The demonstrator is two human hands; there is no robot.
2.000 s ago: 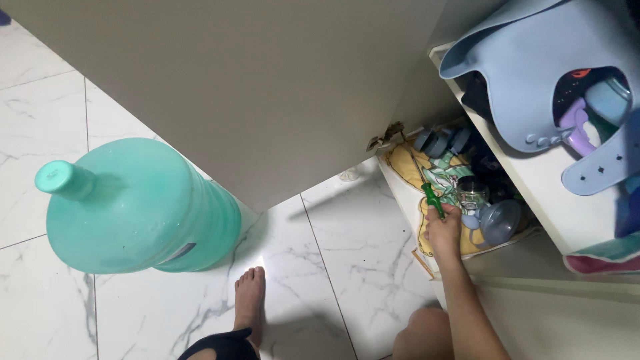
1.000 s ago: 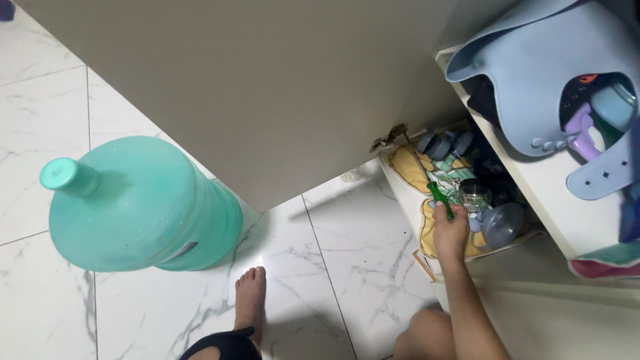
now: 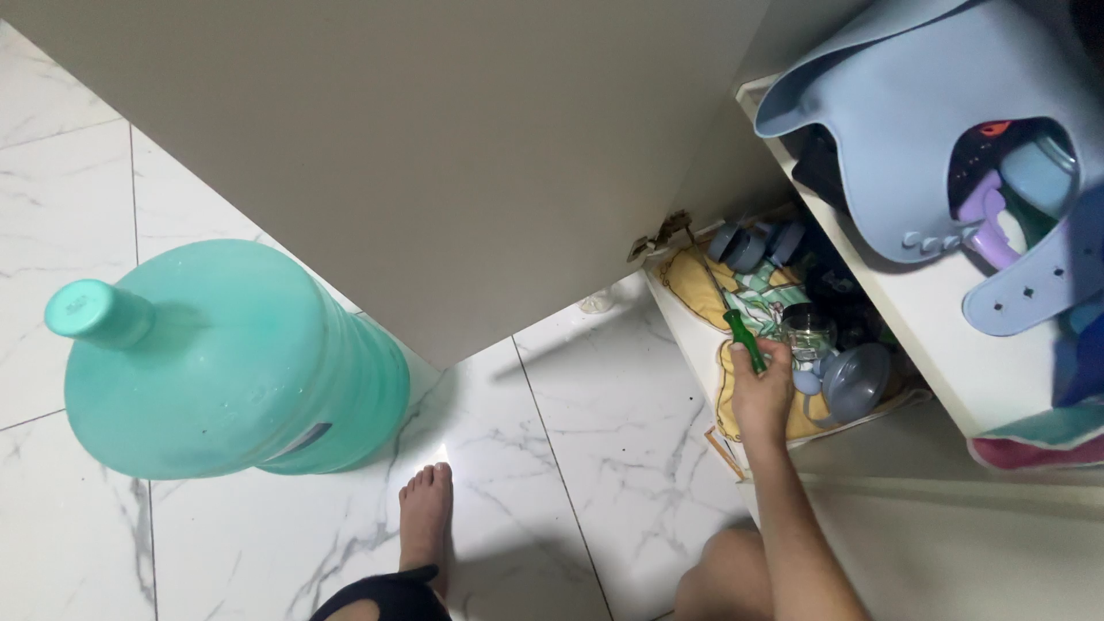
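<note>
My right hand (image 3: 763, 388) grips the green handle of a screwdriver (image 3: 743, 339) low in the cabinet on the right. The long metal shaft points up and away, its tip at or close to the metal cabinet hinge (image 3: 674, 226) by the door's lower corner; whether it sits in a screw cannot be told. Under the hand and tool lies a yellow patterned cloth (image 3: 690, 280). Beside the fingers are a clear jar with a dark lid (image 3: 808, 332) and a clear domed container (image 3: 856, 381). My left hand is out of view.
The grey cabinet door (image 3: 414, 155) stands open across the upper middle. A large turquoise water jug (image 3: 224, 354) stands on the marble-patterned floor at left, near a bare foot (image 3: 426, 509). A pale blue silicone bib (image 3: 897, 155) and several items occupy the white upper shelf (image 3: 940, 362).
My right hand keeps hold of the screwdriver near the hinge, with its fingers and the handle slightly shifted. The jug and door have not moved.
</note>
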